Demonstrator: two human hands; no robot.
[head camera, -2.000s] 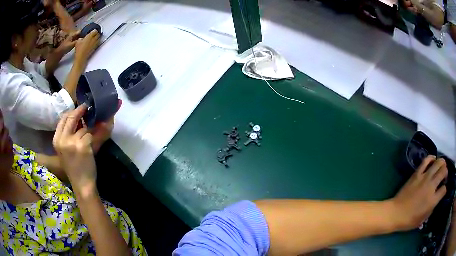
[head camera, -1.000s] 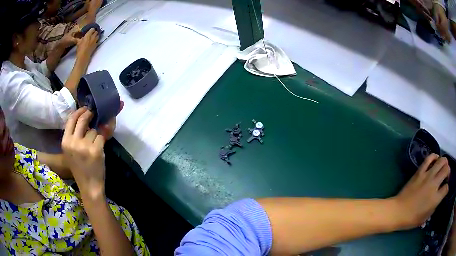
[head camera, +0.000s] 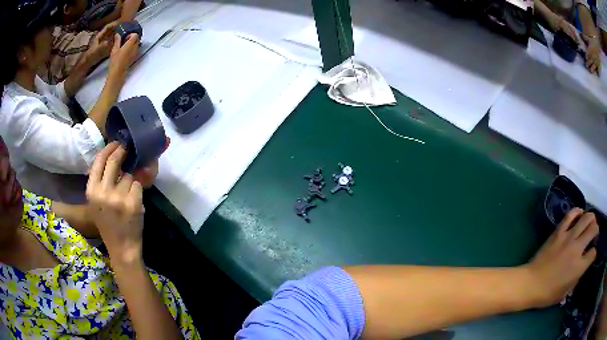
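A dark grey housing (head camera: 558, 195) stands at the far right on the green surface, its open side showing a round boss. My left hand (head camera: 566, 255), at the end of a blue-sleeved arm, grips its near rim; the fingertips partly hide it. Small dark insert parts (head camera: 315, 184) lie loose in mid-view, left of my hand. Two of them show pale discs (head camera: 344, 180). My right hand is not in view.
At left, a person in a floral top (head camera: 50, 272) holds a tilted housing (head camera: 148, 133). Another housing (head camera: 193, 114) stands on a white sheet (head camera: 226, 143). A green post (head camera: 333, 33) stands by a white cord bundle (head camera: 359, 85). Others work at the upper left and upper right.
The view has shifted slightly. My left hand stays on the housing rim. At the upper right, another person's hands have moved around a dark housing.
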